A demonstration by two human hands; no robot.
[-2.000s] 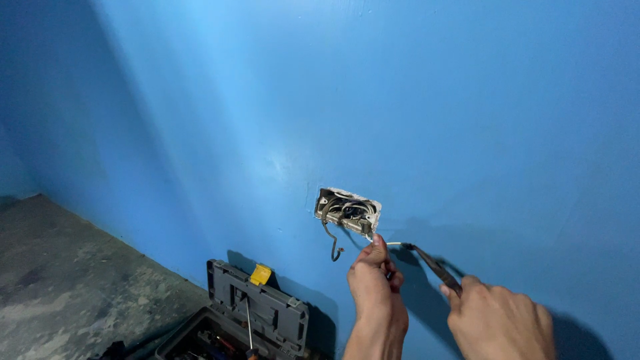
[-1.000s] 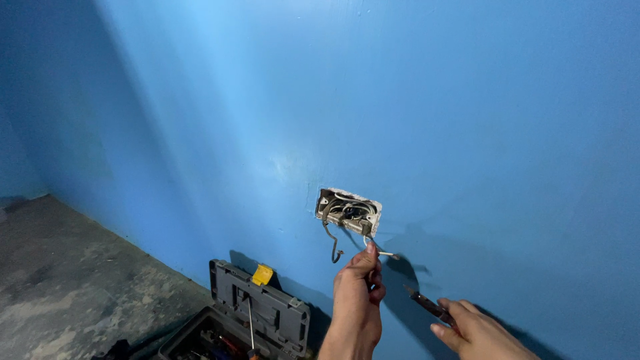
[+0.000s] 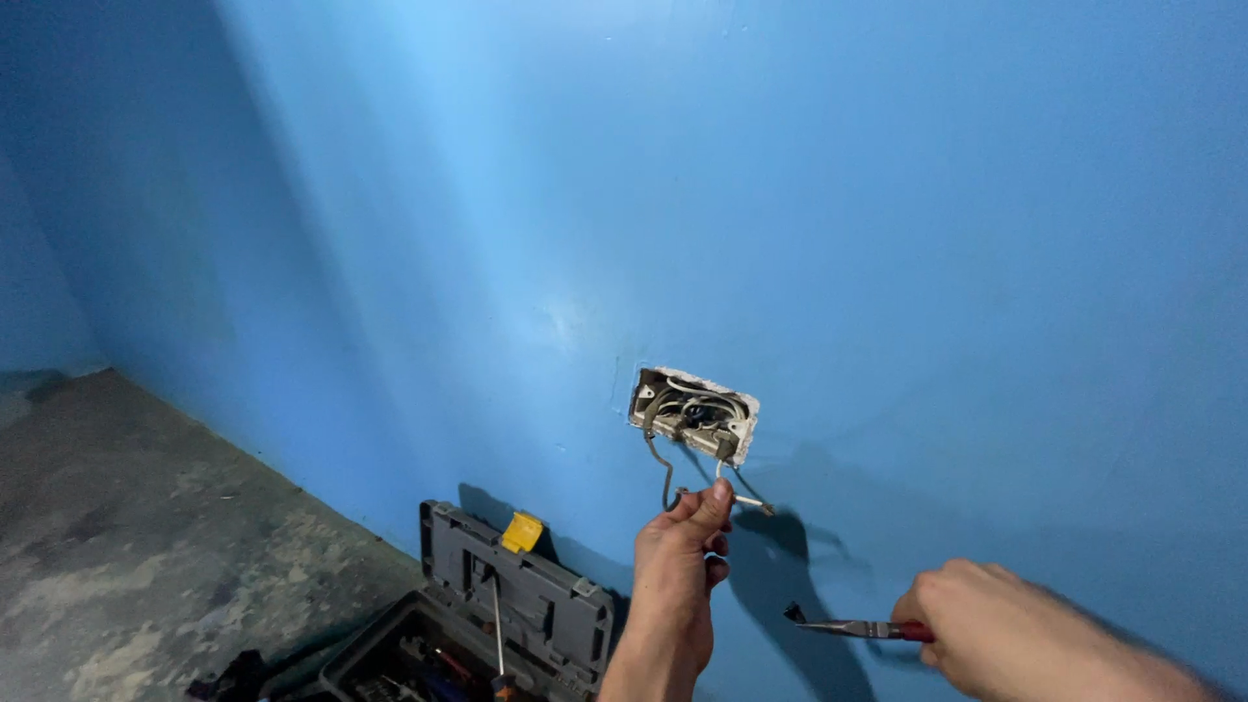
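My left hand (image 3: 678, 575) pinches a white electrical wire (image 3: 749, 501) between thumb and fingers, just below an open wall box (image 3: 694, 414); the wire's tip sticks out to the right. Several wires are bunched inside the box, and a dark wire (image 3: 666, 468) hangs from its lower left. Lower right, my right hand (image 3: 985, 624) grips red-handled pliers (image 3: 858, 629) whose jaws point left, apart from the wire. A small dark piece (image 3: 795, 613) is at the jaw tips; what it is cannot be told.
Below and left of the box, an open grey toolbox (image 3: 575, 624) with a yellow latch (image 3: 522, 532) stands against the blue wall (image 3: 926, 244). A long screwdriver (image 3: 499, 624) and other tools are in it. The worn concrete floor (image 3: 146, 546) lies at the left.
My right hand has moved the pliers away from the white wire, down and to the right. The left hand keeps its pinch on the wire beneath the box.
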